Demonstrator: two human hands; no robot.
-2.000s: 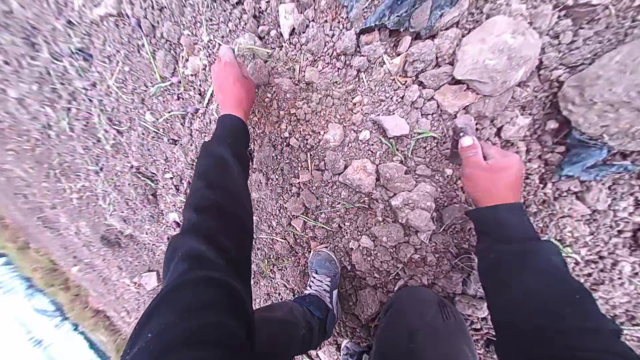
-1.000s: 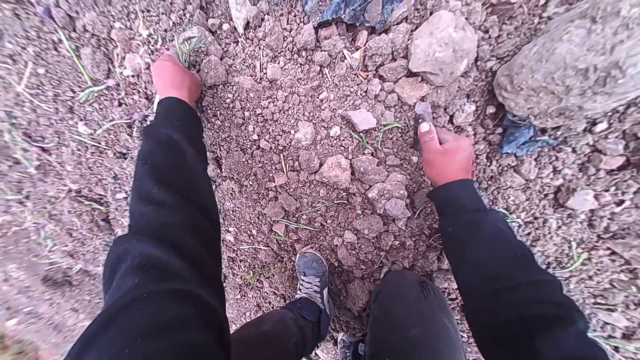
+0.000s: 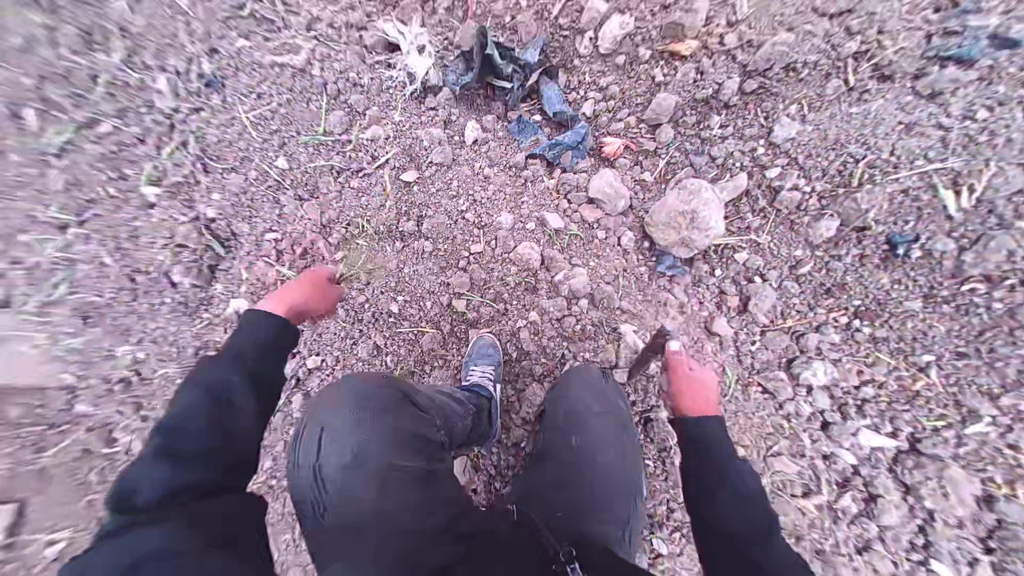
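Note:
My left hand (image 3: 308, 296) is low over stony soil at the left, its fingers closed on a thin, blurred tuft of green weeds (image 3: 358, 266). On the right, beyond my right knee, my right hand (image 3: 690, 380) grips a dark, flat blade-like piece (image 3: 650, 354) that points up and to the left of the thumb. Its handle, if any, is hidden in the fist. Short green blades (image 3: 480, 300) lie on the soil between the hands.
A large round stone (image 3: 686, 218) and a smaller stone (image 3: 609, 191) lie ahead. Torn dark plastic sheeting (image 3: 564, 144) and pale shredded fibre (image 3: 412, 52) are at the top. My shoe (image 3: 483, 368) stands on the soil between my knees.
The view has shifted a lot, and both knees now show. The dark blade at my right hand now shows at greater length. My left hand is closer to my left knee, with weeds at its fingertips.

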